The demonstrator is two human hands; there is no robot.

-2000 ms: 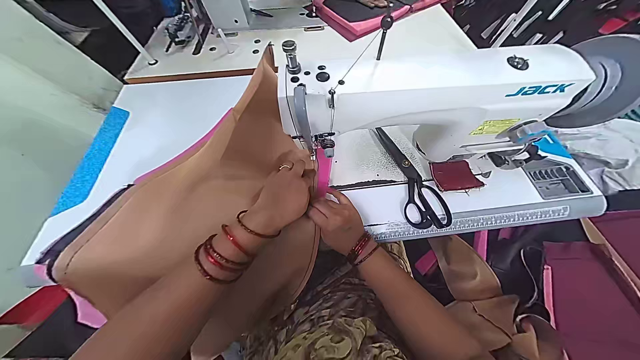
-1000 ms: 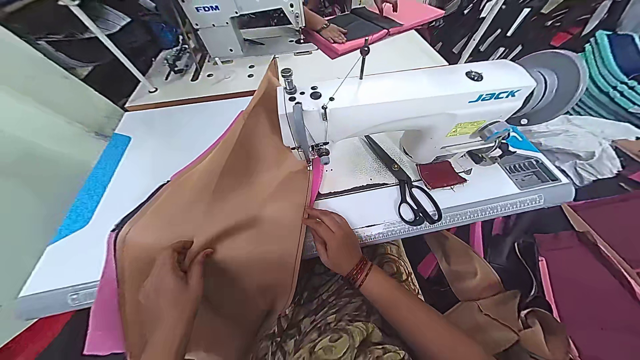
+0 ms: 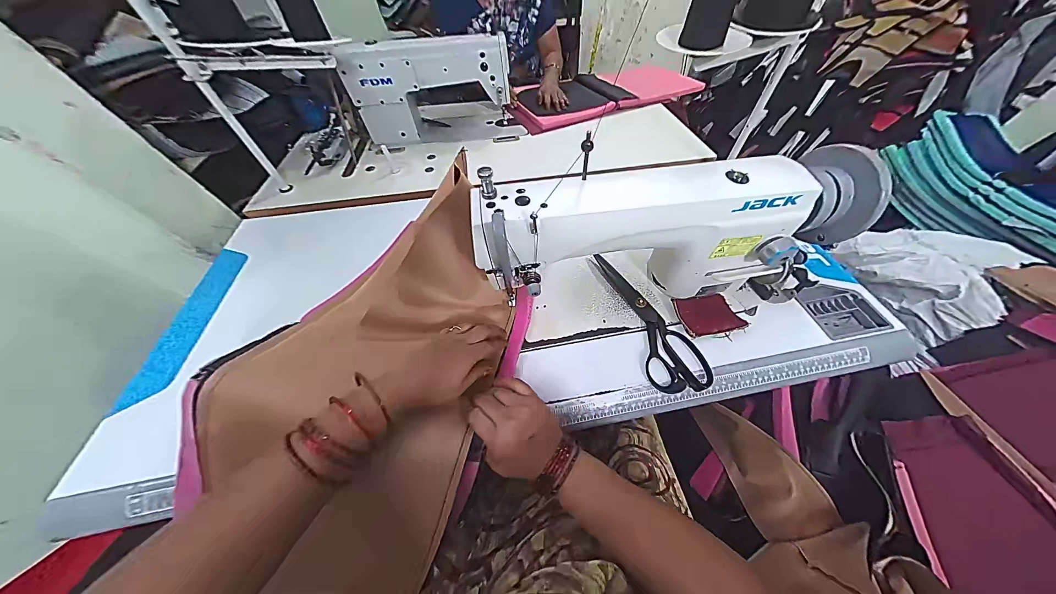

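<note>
A large tan fabric piece (image 3: 330, 388) with pink fabric under it lies across the bed of a white Jack sewing machine (image 3: 660, 206). Its right edge, beside a pink strip (image 3: 517, 330), runs up to the needle area. My left hand (image 3: 450, 363) rests on the tan fabric just below the needle, fingers bent near the edge. Lower down, my right hand (image 3: 516, 425) pinches that edge between thumb and fingers. Black-handled scissors (image 3: 643, 309) lie on the machine bed, right of the needle, by a small maroon fabric scrap (image 3: 709, 316).
Behind stands a second sewing machine (image 3: 421, 82), where a co-worker's hand (image 3: 551, 92) rests on black and pink pieces. Maroon panels (image 3: 973, 487) and tan pieces (image 3: 767, 470) lie at the lower right. Teal fabric (image 3: 949, 181) is stacked at the right. A ruler strip (image 3: 718, 384) edges the table.
My left hand has moved from the lower left of the tan fabric up to its edge near the needle. My right hand stays at the edge. The view has tilted up.
</note>
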